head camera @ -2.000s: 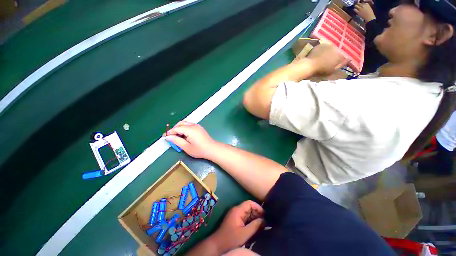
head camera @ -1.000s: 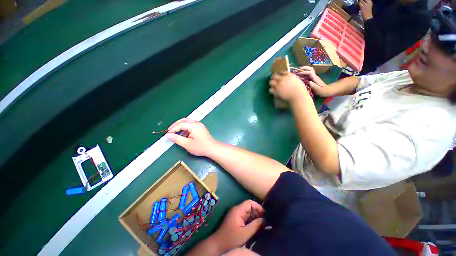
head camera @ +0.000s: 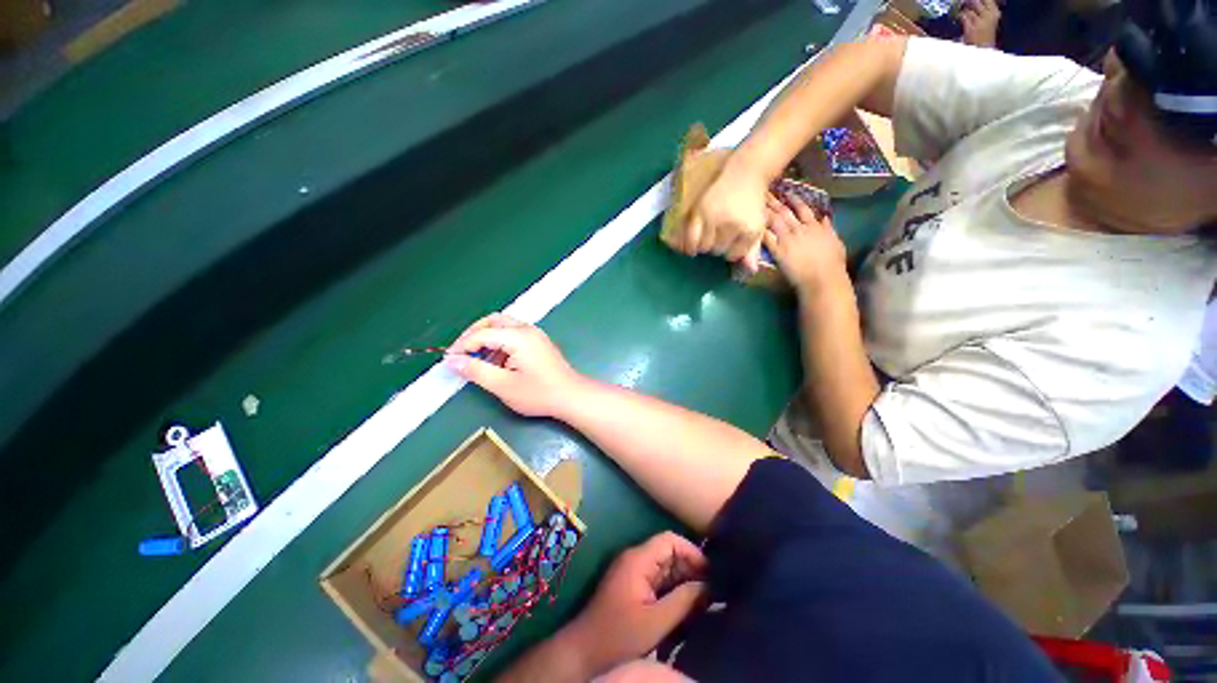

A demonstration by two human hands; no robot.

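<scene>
My right hand point(head camera: 518, 370) rests on the white rail point(head camera: 430, 390) at the middle. Its curled fingers hold a mostly hidden blue battery cell point(head camera: 493, 356), whose thin red and dark leads stick out left over the belt. My left hand point(head camera: 643, 594) is curled against my right sleeve, low in the picture; its fingertips are hidden, and I see nothing in it. An open cardboard box point(head camera: 390, 502) of blue cells and tangled leads stands between my hands and the rail. A white housing point(head camera: 204, 487) with a green board and wired blue cell point(head camera: 162, 546) lies on the belt at left.
A neighbouring worker in a pale shirt point(head camera: 1021, 334) leans in at right, both hands on a cardboard box point(head camera: 691, 187) by the rail. Another box of cells point(head camera: 850, 150) stands behind. A small pale piece point(head camera: 251, 404) lies on the green belt point(head camera: 307, 280).
The housing and its cell have moved down and left with the belt. The neighbour has brought a cardboard box nearer to the rail. My right hand has turned the cell slightly; my left hand is still.
</scene>
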